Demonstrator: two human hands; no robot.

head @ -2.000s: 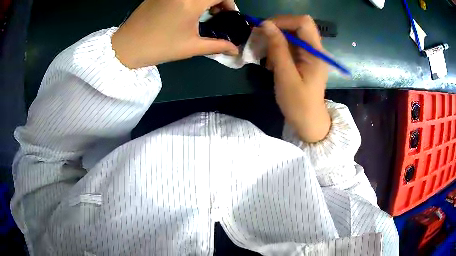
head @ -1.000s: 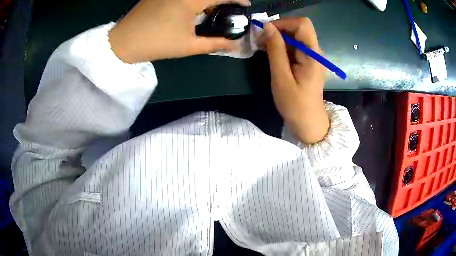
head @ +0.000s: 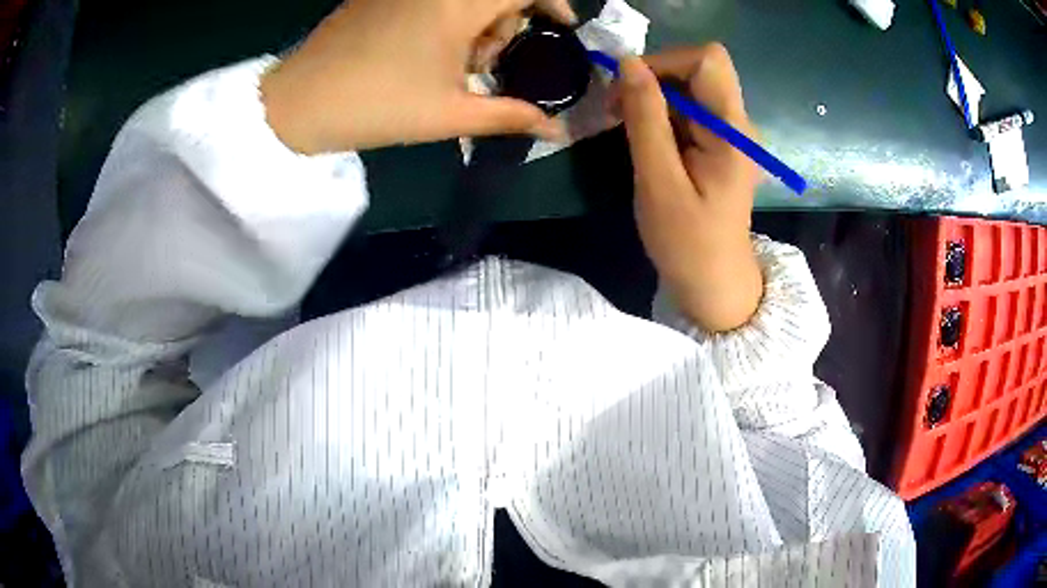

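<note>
A watch with a dark round head shows at the upper middle. My left hand grips it between thumb and fingers. A black strap hangs from it toward my lap, a little blurred. My right hand holds a blue stick tool like a pen, its tip end at the watch's right edge. A crumpled white cloth shows behind and under the watch, partly hidden by the hands.
The dark green bench has a second blue stick, a small white bottle and a white block at the right. A red tray at lower right holds several watch heads, beside blue bins.
The watch has been turned so its round dark face shows and its strap hangs toward my lap. More of the cloth shows above it. My right hand has shifted slightly right with the stick.
</note>
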